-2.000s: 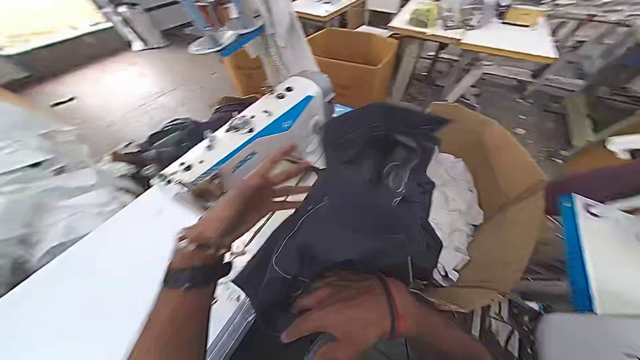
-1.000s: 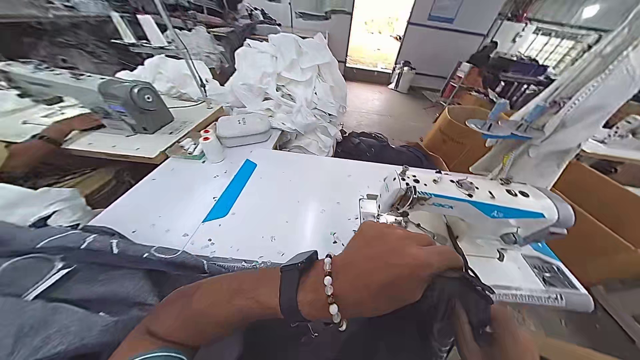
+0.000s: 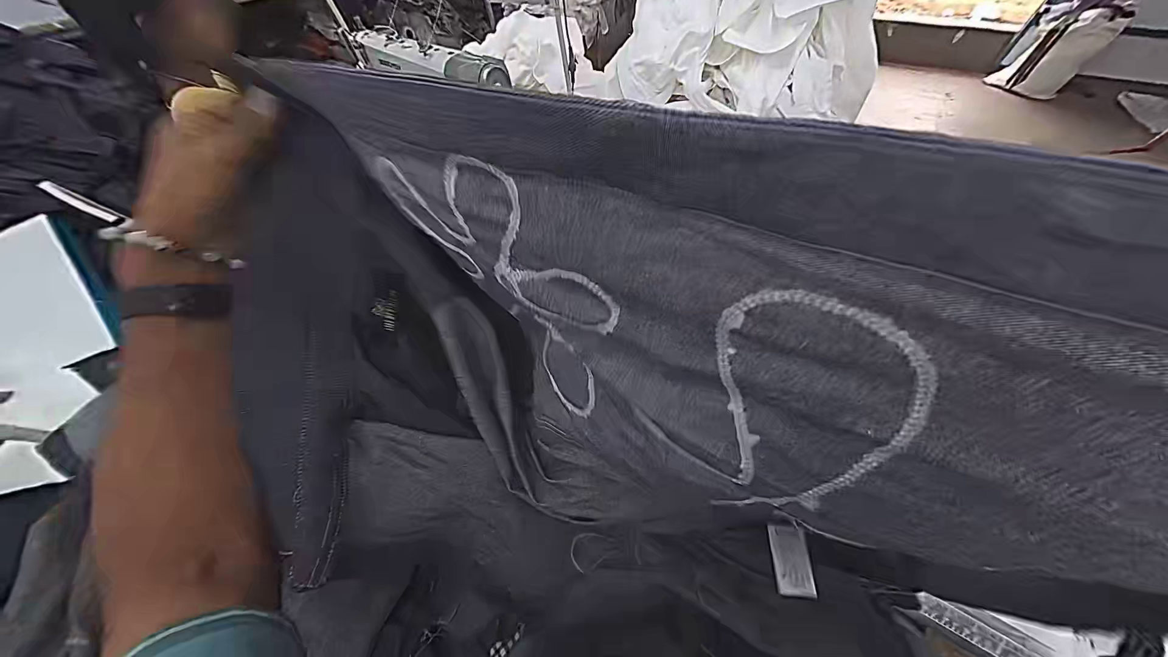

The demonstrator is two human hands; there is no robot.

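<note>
My left hand (image 3: 214, 128), blurred, is at the upper left with its fingers closed on the edge of a dark grey-blue garment (image 3: 639, 210). A beaded bracelet and a dark watch are on its wrist. Stretched across the view, the cloth shows curved white chalk-like marks and seams, and its folds open near the middle. A small white label (image 3: 792, 558) hangs from its lower part. My right hand is out of view.
Beyond the cloth are a sewing machine (image 3: 429, 62) and a heap of white fabric (image 3: 748, 55). Dark fabric (image 3: 64, 119) and a white board (image 3: 55, 292) lie at the left. A white table edge with a ruled scale (image 3: 976, 625) shows at the lower right.
My left hand has moved from beside the sewing machine to the upper left, and the dark garment is now spread across the view. My right hand has gone out of sight. The view has turned.
</note>
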